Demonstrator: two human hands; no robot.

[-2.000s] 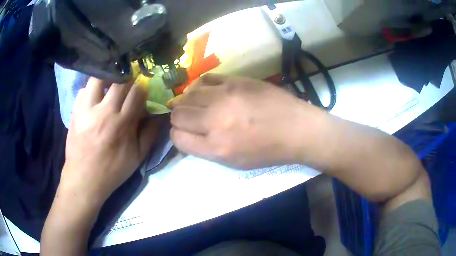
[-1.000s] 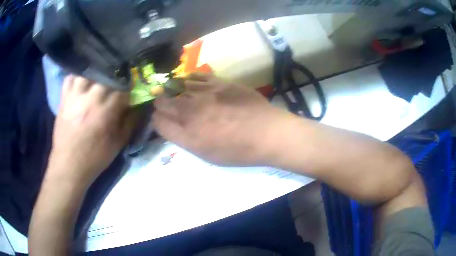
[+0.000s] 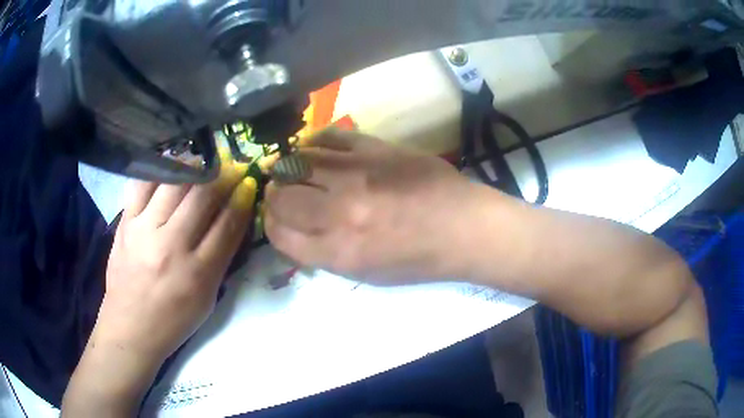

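The sewing machine head (image 3: 122,90) hangs over the work, with the lit needle area (image 3: 245,143) beneath it. My left hand (image 3: 167,253) lies on cloth left of the needle, its fingertips partly under the head. My right hand (image 3: 359,204) is just right of the needle, fingers bent, thumb and fingertips near the lit spot. A small dark edge of cloth shows between the hands; my fingers hide most of it, and any grip is hard to tell. Dark navy cloth (image 3: 41,286) is piled at left. A paler panel (image 3: 99,192) shows beside my left fingers.
Scissors (image 3: 481,106) with black handles lie right of my right hand. Orange-red tape (image 3: 324,104) is on the bed. A black fabric scrap (image 3: 693,114) and a small red tool (image 3: 644,82) lie at far right. Blue crates (image 3: 579,367) are below the table edge (image 3: 391,351).
The pale green-lit cloth between the hands has given way to a narrow dark edge. The light panel at left shows less. The hands remain beside the needle; the view has shifted slightly.
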